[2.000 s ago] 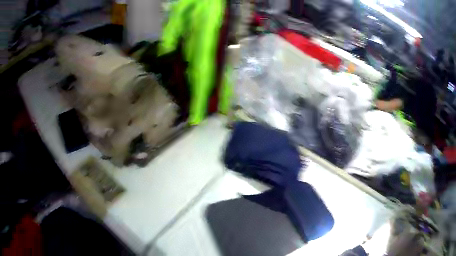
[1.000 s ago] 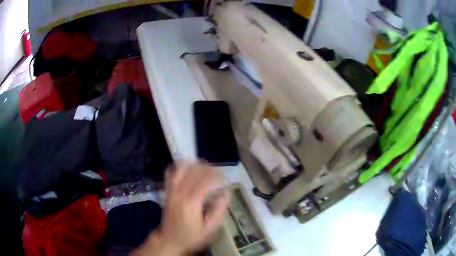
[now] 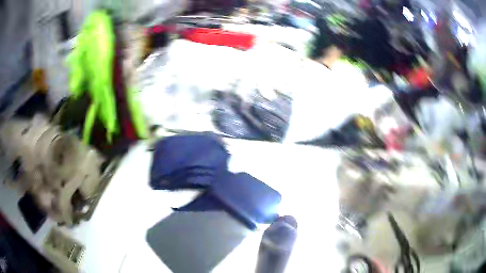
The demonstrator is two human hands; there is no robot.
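A stack of navy cut pieces (image 3: 187,160) lies on the white table. Another navy piece (image 3: 250,196) with rounded corners lies against it, partly over a dark grey flat panel (image 3: 194,241). A rounded grey bar (image 3: 277,242) stands at the bottom centre, close to the navy piece. The cream sewing machine (image 3: 410,197) is blurred at the right, with dark shears (image 3: 403,248) in front of it. A small pinkish patch at the bottom edge beside the shears may be part of my right hand (image 3: 379,265), cut off and blurred. My left hand is out of the picture.
A second cream machine (image 3: 56,160) stands at the left, with a black phone (image 3: 32,212) and a small compartment tray (image 3: 63,246). Neon yellow-green strips (image 3: 96,74) hang behind it. Plastic-bagged goods (image 3: 250,114) line the table's back edge. A person in dark clothes (image 3: 354,45) is behind.
The view has swung from the second machine back right to the navy pieces. The bare hand seen near the tray one second ago is gone from there.
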